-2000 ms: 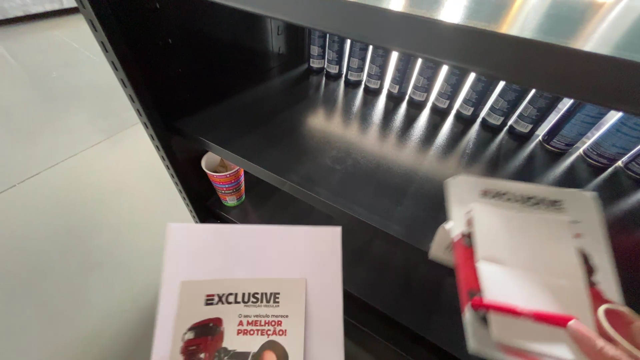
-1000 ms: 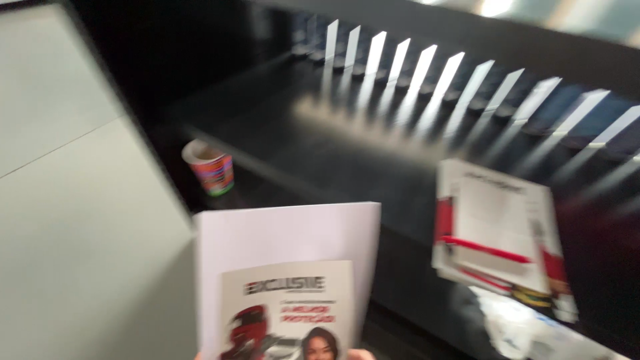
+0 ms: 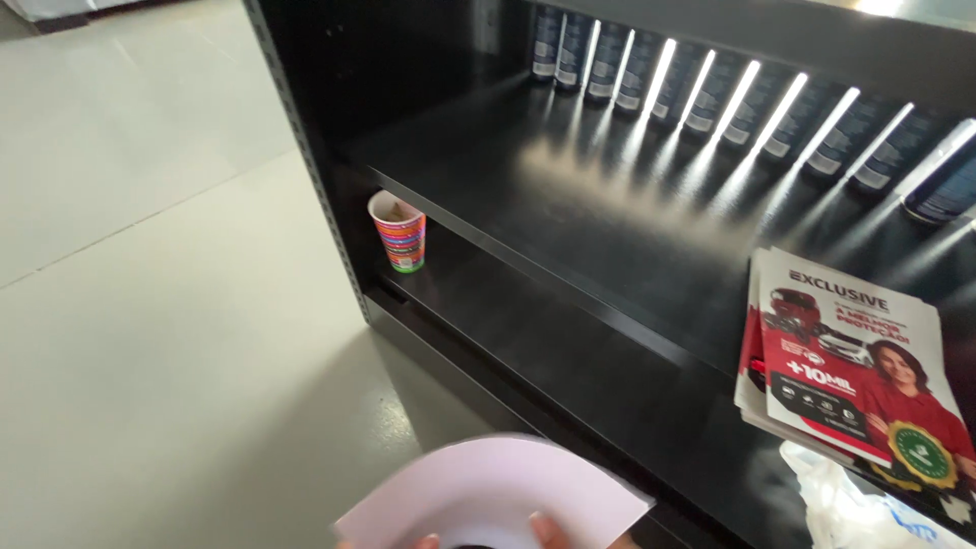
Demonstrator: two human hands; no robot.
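White paper sheets [image 3: 496,476] are bent into a curve at the bottom of the view, held between both hands. Only fingertips of my left hand [image 3: 385,543] show at the lower edge, against the paper's left part. My right hand [image 3: 560,534] grips the right part, its thumb on the paper's surface. To the right, a stack of printed leaflets [image 3: 846,366] with a red truck and a person pictured lies on the black shelf. Neither hand touches that stack.
A striped paper cup [image 3: 400,236] stands on the lower shelf at left. Dark cans [image 3: 709,107] line the back of the upper shelf [image 3: 534,198]. A white plastic bag [image 3: 846,503] lies below the leaflets. The shelf unit's perforated upright [image 3: 305,152] borders the pale floor [image 3: 152,305].
A leaflet with a truck picture, earlier on the white sheets, no longer shows there; a similar one now tops the shelf stack. The held sheets went from flat to curved.
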